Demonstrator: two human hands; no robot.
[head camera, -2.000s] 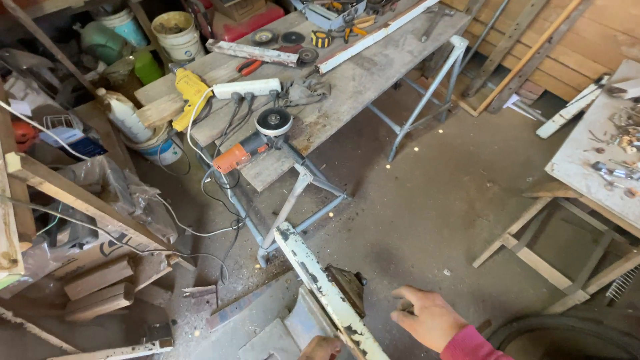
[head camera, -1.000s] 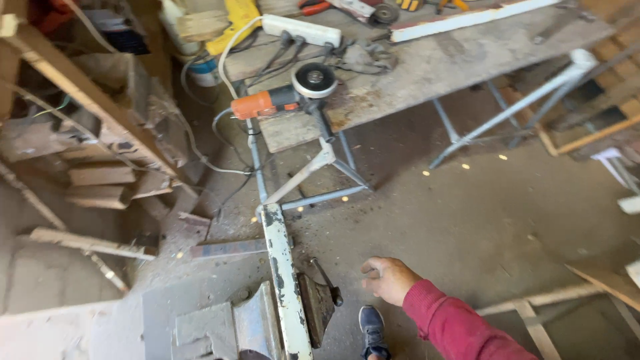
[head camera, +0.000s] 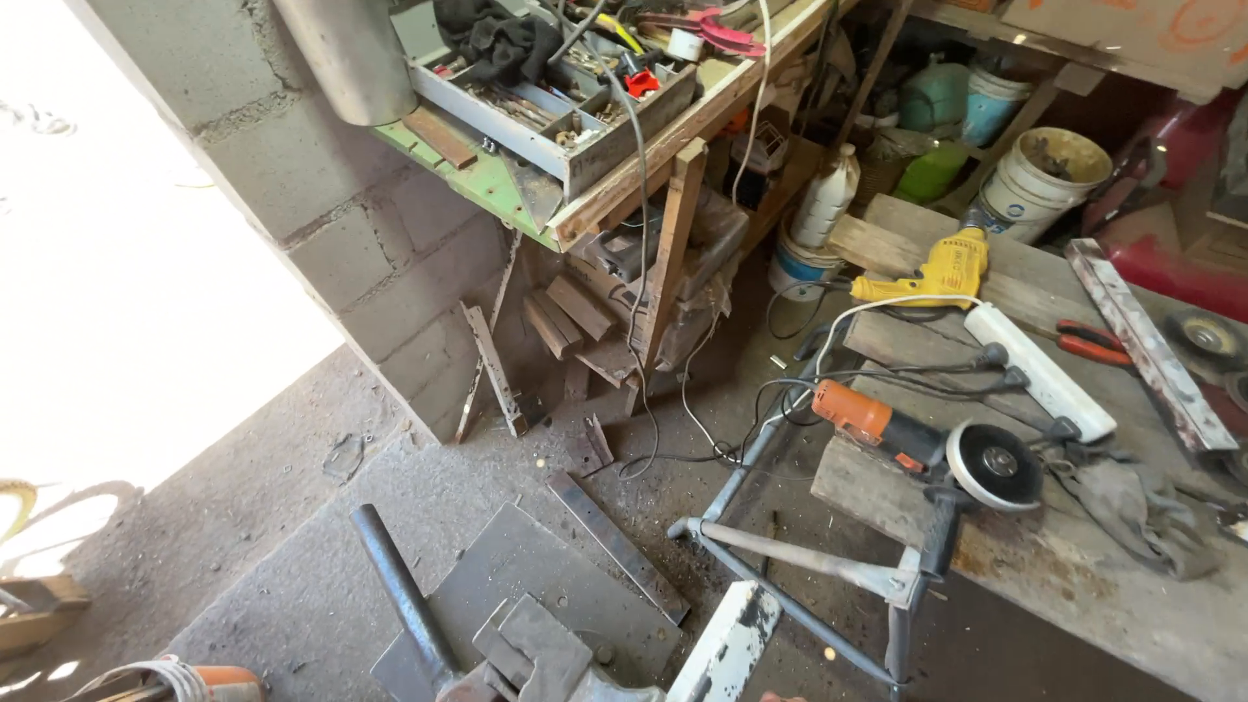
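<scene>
At the bottom edge, right of the white-painted metal bar with chipped paint, only a skin-coloured sliver shows, probably a fingertip of my right hand; its grip is hidden. My left hand is out of view. The bar stands against the grey metal bench vise, whose lower part is cut off. A blue-grey metal tube rises at the vise's left. On the plank table to the right lies an orange and black angle grinder with its disc facing up, near a white power strip and a yellow power drill.
A trestle of metal tubes supports the plank table. A flat steel bar and a metal plate lie below. A divided tool tray sits on the green-edged bench. Cables hang from it to the floor. Buckets stand behind.
The view has swung far to the left. My right hand, earlier in full view with bent fingers to the right of the bar, is now almost wholly out of frame.
</scene>
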